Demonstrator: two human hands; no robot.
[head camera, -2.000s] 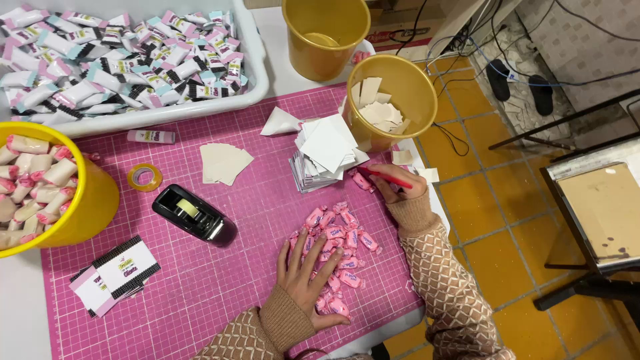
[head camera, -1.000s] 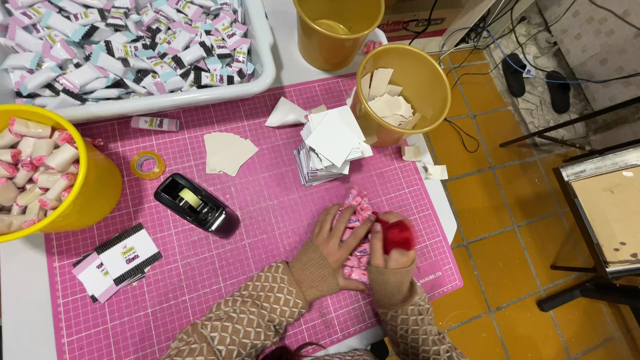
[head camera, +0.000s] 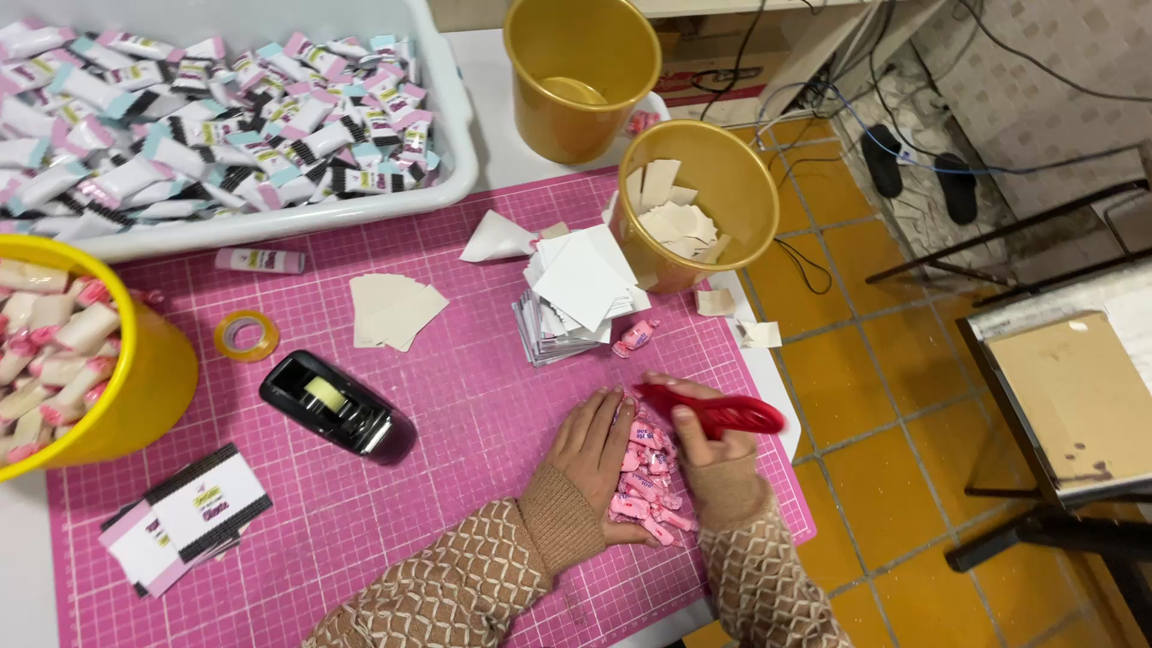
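My left hand (head camera: 585, 454) lies flat on the pink cutting mat (head camera: 450, 504), its fingers along the left side of a heap of pink wrapped candies (head camera: 645, 477). A red-handled tool (head camera: 733, 414), its kind unclear, is held in my right hand (head camera: 706, 432) at the heap's upper right; its far end is partly hidden by the fingers. One loose pink candy (head camera: 635, 337) lies above the hands, beside a stack of white paper cards (head camera: 576, 288). A black tape dispenser (head camera: 337, 407) stands to the left, near a roll of clear tape (head camera: 247, 336).
A white tub (head camera: 297, 211) of wrapped pieces stands upper left, above a yellow bucket (head camera: 166, 378) of candies. Two gold buckets (head camera: 585, 108) are at the back; the nearer holds paper scraps. Beige cards (head camera: 391, 310) and printed labels (head camera: 211, 504) lie on the mat.
The pink candies, loosely spread two seconds ago, are now gathered in a narrower heap. My left hand has moved to its left side, and my right hand has come down beside it.
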